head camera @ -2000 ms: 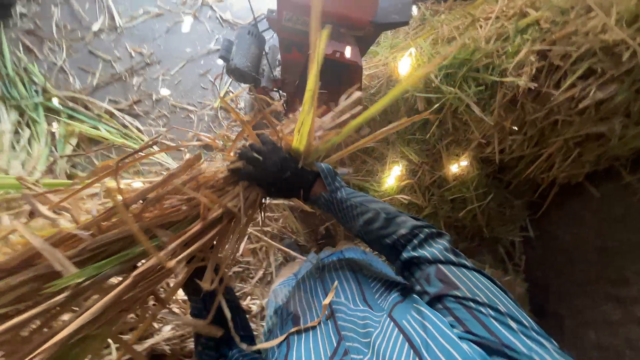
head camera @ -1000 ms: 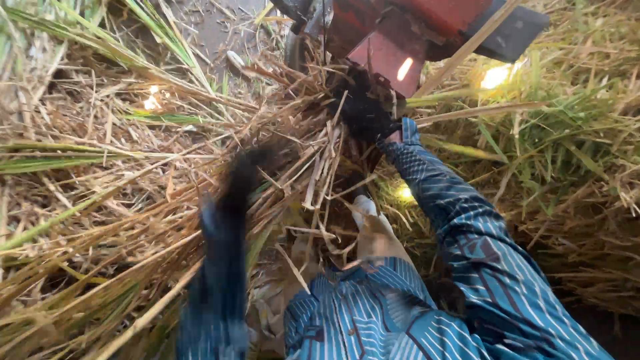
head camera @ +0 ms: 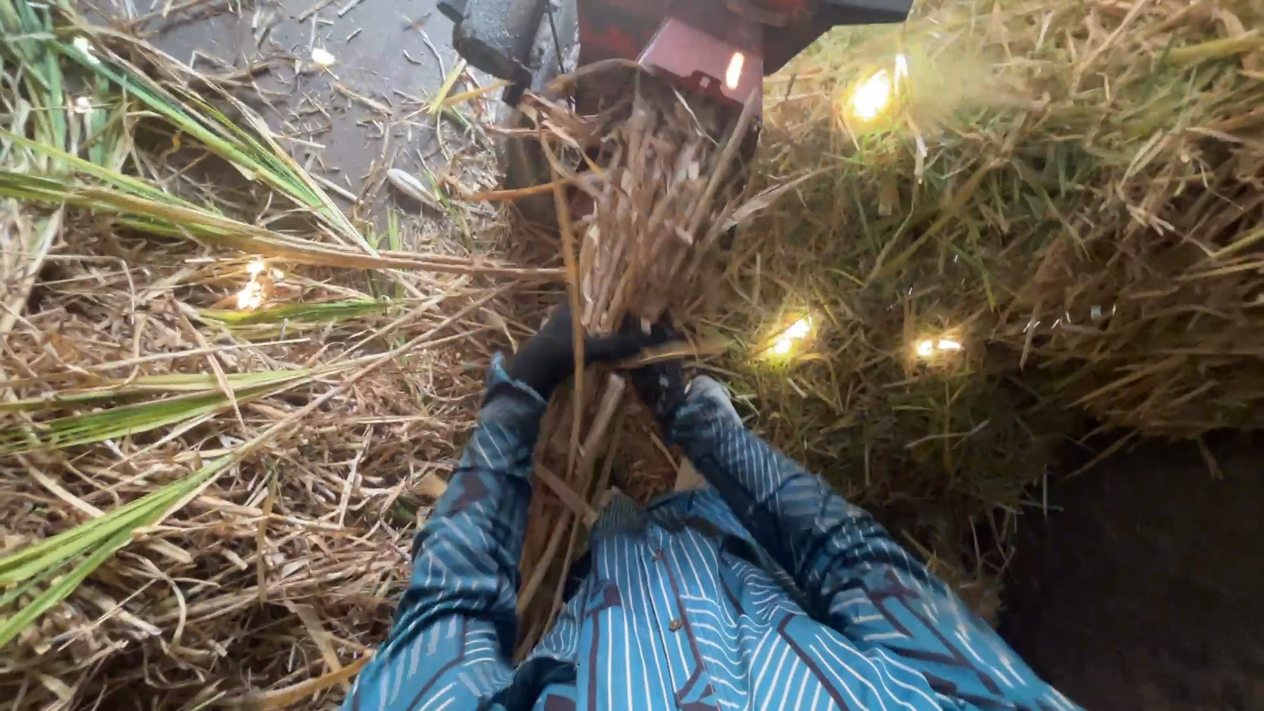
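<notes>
A bundle of dry, brown stalks (head camera: 647, 212) lies lengthwise between my body and a red metal machine (head camera: 706, 59). Its far end reaches the machine's lighter chute-like plate, and its near end trails down against my shirt. My left hand (head camera: 568, 346), in a dark glove, grips the bundle from the left side. From the right, my right hand (head camera: 660, 370), gloved as well, closes around the same stalks close beside the left. Stalks partly cover the fingers of both hands.
Dry stalks (head camera: 326, 444) with long green leaves (head camera: 148, 395) cover the ground on the left. A high heap of chopped green and brown fodder (head camera: 987, 217) stands on the right. A grey motor-like part (head camera: 499, 35) sits left of the machine, above littered floor (head camera: 375, 69).
The stalks, earlier slanting to the left, now lie in line with the machine. My left hand has moved right and up to the bundle, beside my right hand, which has come back from the machine.
</notes>
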